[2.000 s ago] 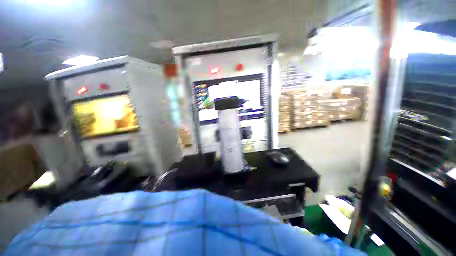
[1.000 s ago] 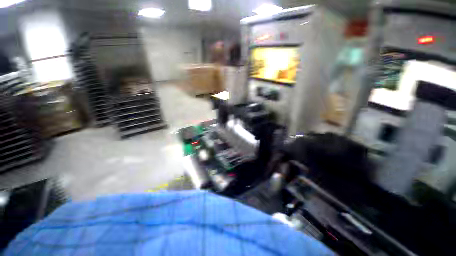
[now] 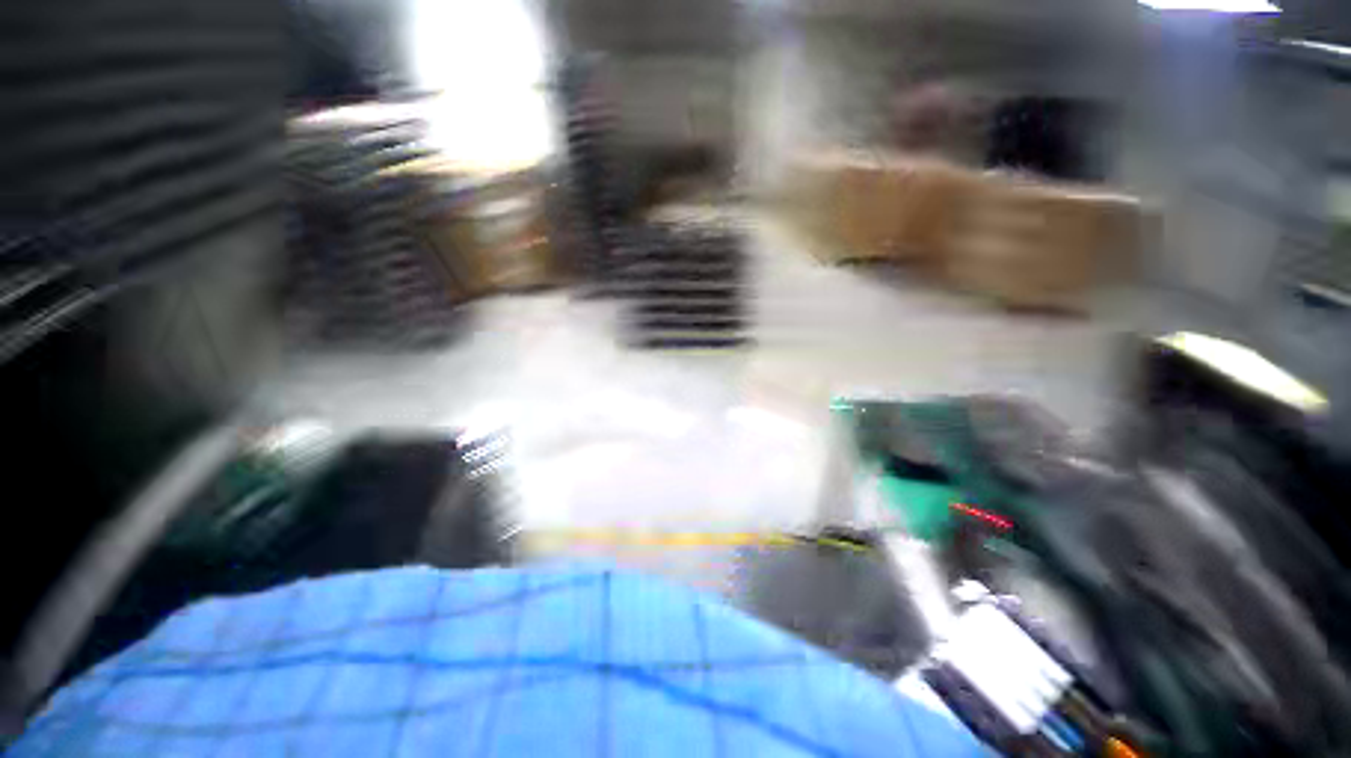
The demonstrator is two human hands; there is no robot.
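Neither of my hands can be made out. The view is strongly blurred. Nearest in front at the lower right is a test fixture (image 3: 1096, 592), dark and smeared, with a small red display beside a green surface (image 3: 926, 444). A white blocky thing (image 3: 1008, 659) with blue and orange bits below it lies at the fixture's near side; its exact nature is unclear. At the left is a dark, flat tray or rack top (image 3: 385, 496), also blurred. Blue checked cloth (image 3: 519, 666) of my clothing covers the bottom middle.
Pale floor with a yellow line (image 3: 667, 539) runs between the two sides. Brown cartons (image 3: 1037, 245) stand at the back right. Dark stacked racks (image 3: 685, 289) stand at the back middle and left. A large dark slatted rack (image 3: 134, 193) is close at the left.
The view has swung left. The test cabinets with lit screens have left the picture, the fixture area has shifted right, and the close racks at left have come in.
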